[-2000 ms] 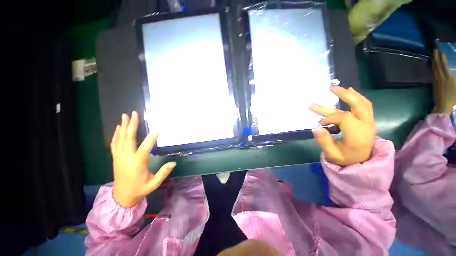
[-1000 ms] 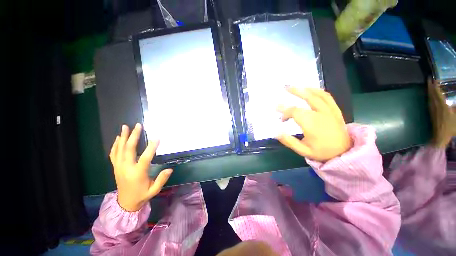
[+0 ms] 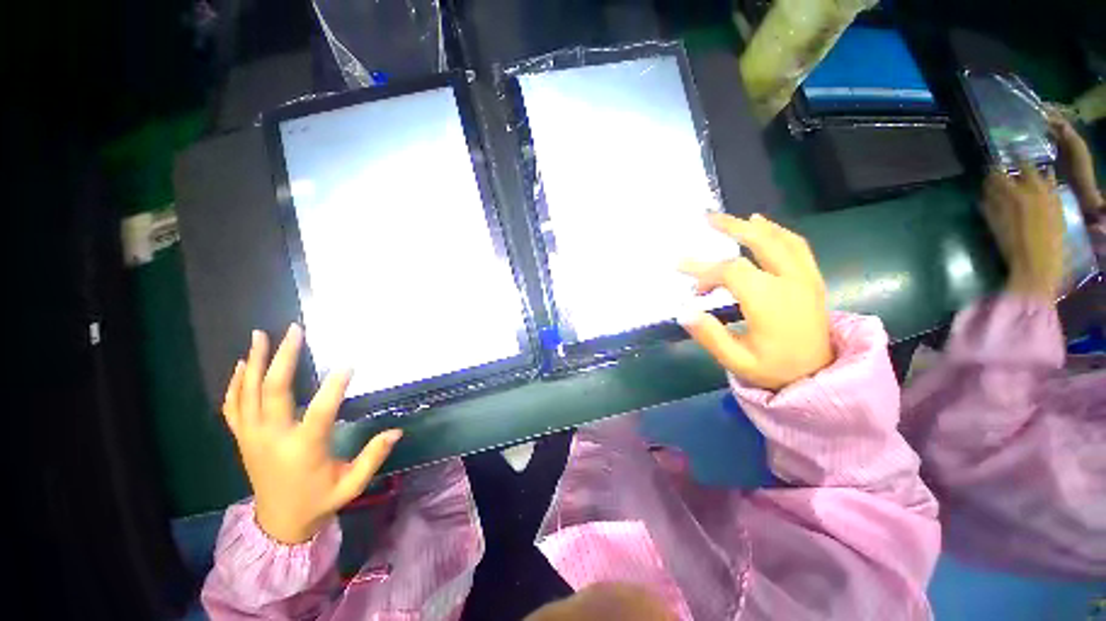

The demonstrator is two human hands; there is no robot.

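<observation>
Two black-framed tablets with glowing white screens, the left tablet and the right tablet, lie side by side on a dark foam tray. Shiny clear film shows along their edges. A small blue tab is at the right tablet's lower left corner. My left hand is spread at the left tablet's lower left corner, holding nothing. My right hand is over the right tablet's lower right part, fingers apart and bent; whether the fingertips touch the glass is unclear.
A wrapped yellowish post stands at upper right, beside a blue-faced panel. At far right another person's hands are at a film-covered tablet. A tall black pile is at left. The green bench edge runs in front.
The tablets and bench have shifted left in view. My right hand moved left over the right screen, then back towards its right edge. The other person's hands have come further into view.
</observation>
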